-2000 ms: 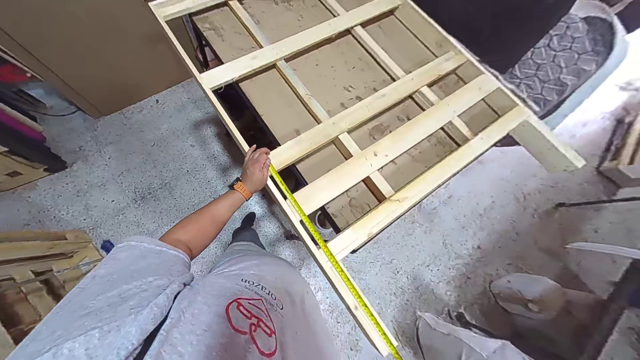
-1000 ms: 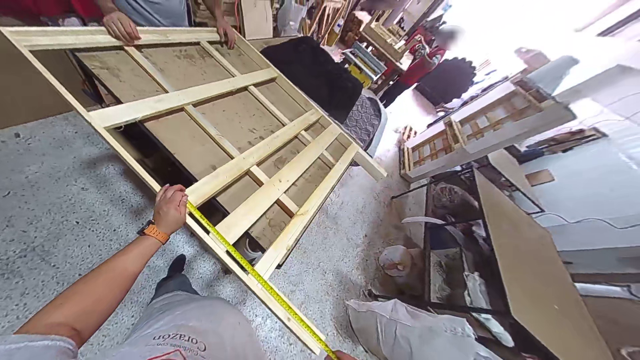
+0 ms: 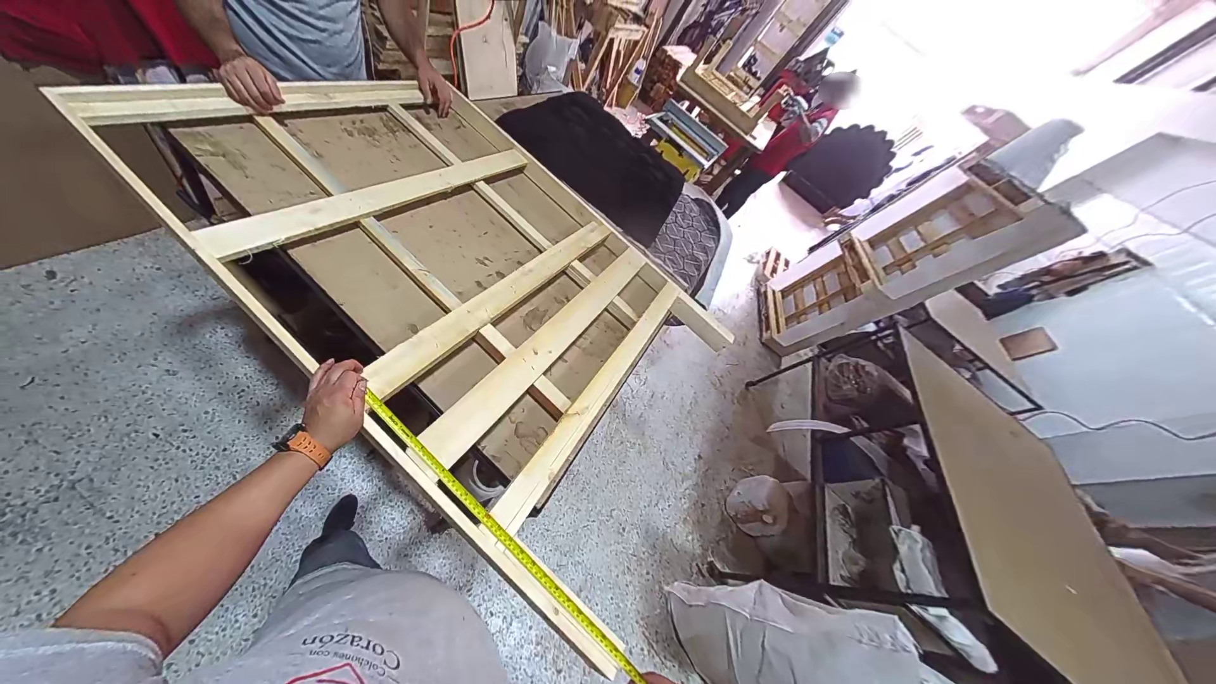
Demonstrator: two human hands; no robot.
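A large pale wooden slatted frame rests over a brown panel on a dark support. My left hand, with an orange-banded watch at the wrist, grips the frame's near side rail at a cross slat, by one end of a yellow tape measure. The tape lies stretched along that rail to the lower right. There my right hand shows only as fingertips at the bottom edge, beside the tape; its grip is mostly out of frame. Several cross slats run away from the near rail over two long thin battens.
A co-worker's hands rest on the frame's far end. Another person in red stands farther back. A mattress lies beyond the frame. At right are a metal rack with a board, a white sack and a slatted bed base.
The view has swung up and to the right, bringing in the co-worker and the workshop. My left hand stays on the side rail by the slat, and the tape remains stretched along it.
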